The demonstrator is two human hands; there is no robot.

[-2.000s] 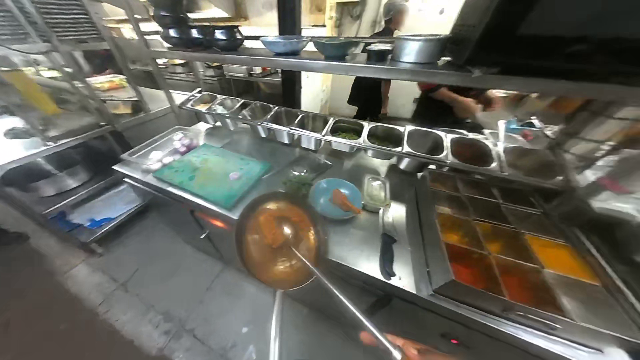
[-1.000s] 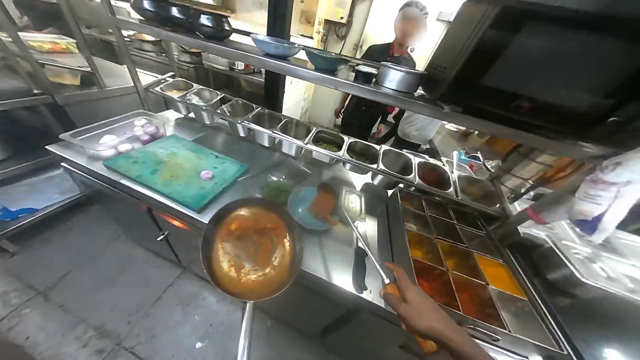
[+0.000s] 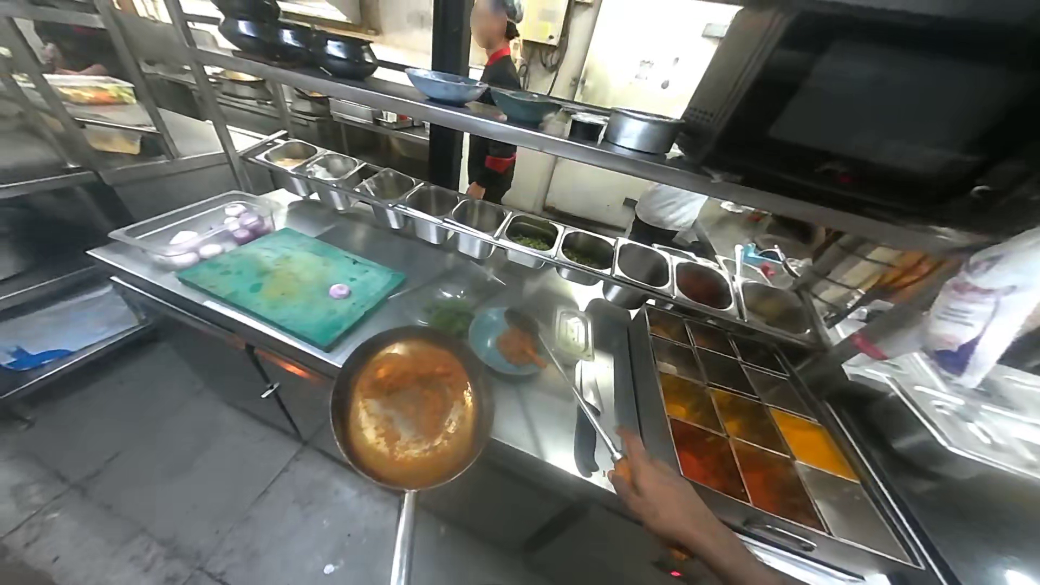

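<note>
My right hand [image 3: 650, 496] grips the handle of a long metal ladle [image 3: 587, 410], whose dark head lies over a blue bowl [image 3: 487, 329] holding reddish-brown food [image 3: 518, 348]. Left of it a frying pan [image 3: 410, 406] with orange-brown sauce hangs in front of the counter edge, its metal handle [image 3: 402, 540] running down out of the frame. My left hand is out of view. A black-handled knife [image 3: 587, 439] lies on the counter below the ladle, near a small steel container [image 3: 574, 333]. Green herbs [image 3: 448, 315] sit in a clear bowl behind the pan.
A green cutting board [image 3: 284, 280] bears one onion piece [image 3: 340, 291]; a clear tub [image 3: 138, 236] of peeled onions stands behind. Steel inserts [image 3: 479, 215] line the back. A spice tray [image 3: 780, 540] stands right, beneath a shelf [image 3: 520, 134]. A person [image 3: 497, 154] is beyond.
The ladle's head, over the frying pan two seconds ago, is now over the blue bowl. The person beyond the shelf has moved left and turned sideways.
</note>
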